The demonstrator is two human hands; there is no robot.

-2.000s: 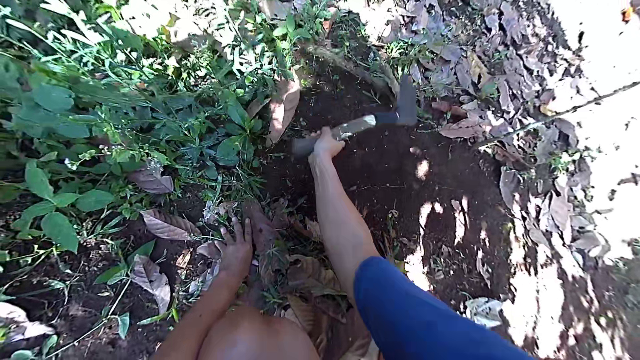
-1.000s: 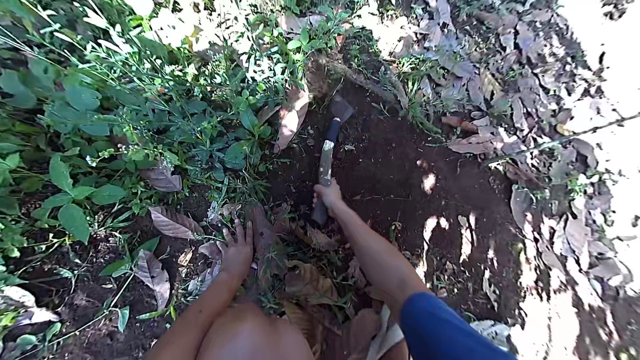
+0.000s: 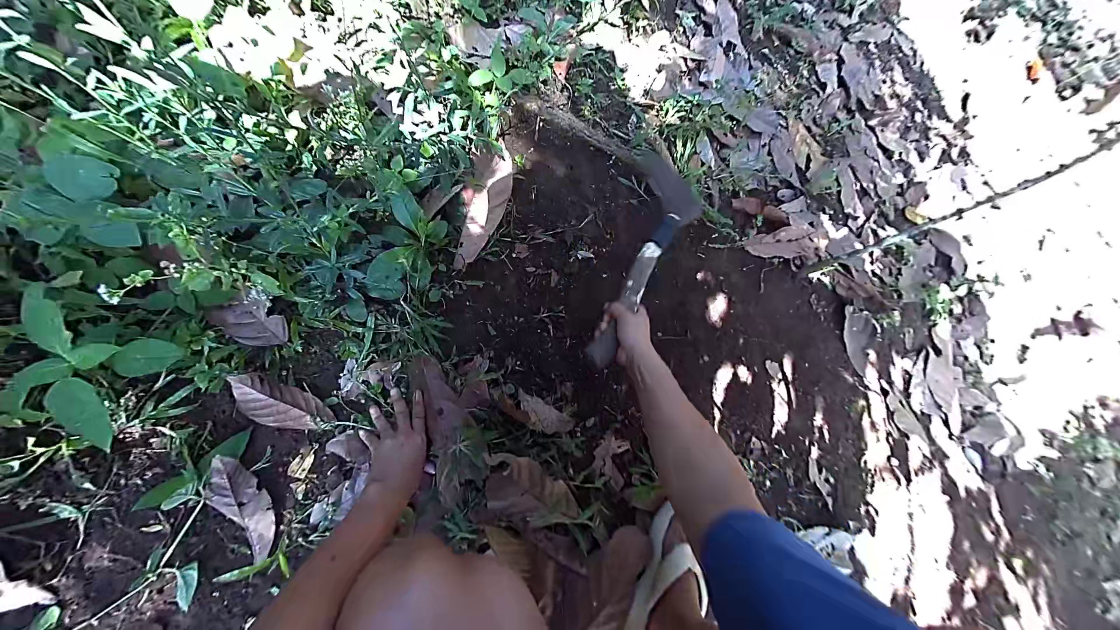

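Note:
My right hand is closed around the lower part of a curved handle belonging to a short hoe-like hand tool. Its broad, dark blade is at the upper end, over the far right side of a patch of bare dark soil. Whether the blade touches the soil cannot be told. My left hand lies with fingers spread on leaf litter at the near left of the patch, beside a long brown leaf, holding nothing visible.
Green weeds grow thickly on the left. Dry leaves cover the ground at right, where a thin stick lies aslant. A root or branch edges the far soil. My knee and a sandalled foot are close by.
The tool has swung about in my right hand: its blade was at the right two seconds ago, then at the far middle, and is now farther right again. My left hand has stayed in place.

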